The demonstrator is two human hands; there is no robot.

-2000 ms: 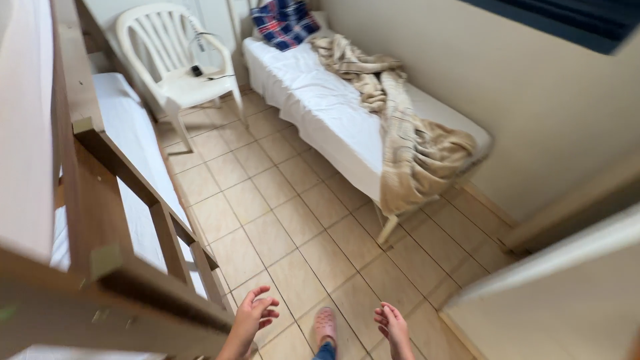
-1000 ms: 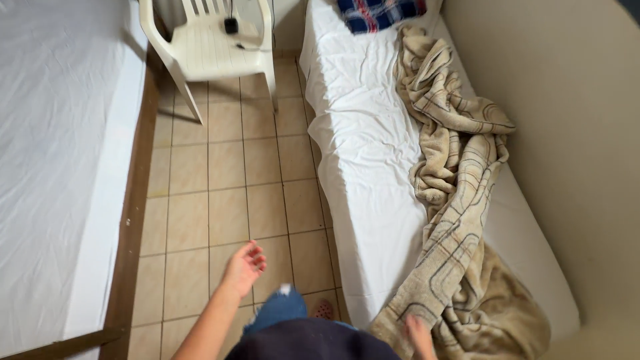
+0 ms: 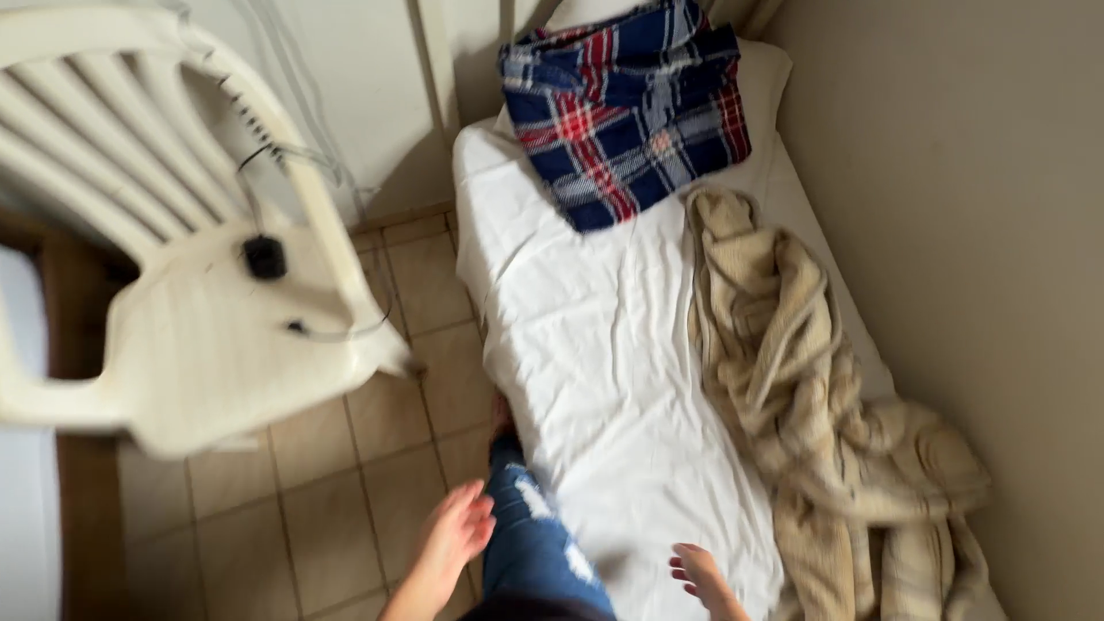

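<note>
My left hand (image 3: 457, 530) is held beside my jeans-clad leg, above the tiled floor, fingers slightly apart and holding nothing. Over the white sheet (image 3: 604, 345) of the bed hovers my right hand (image 3: 699, 573), empty, its fingers spread. A beige patterned blanket (image 3: 776, 345) lies bunched along the wall side of the bed, to the right of my right hand. At the bed's head a folded blue, red and white plaid blanket (image 3: 638, 121) rests partly on a pillow (image 3: 768, 73).
To the left stands a white plastic chair (image 3: 198, 345) with a black power adapter (image 3: 264, 257) and its cable on the seat. A wall (image 3: 966, 216) runs along the bed's right side. Another bed's edge (image 3: 26, 431) shows at far left.
The view has moved up close to the bed's head and the chair. My right hand, over the beige blanket one second ago, is now above the white sheet.
</note>
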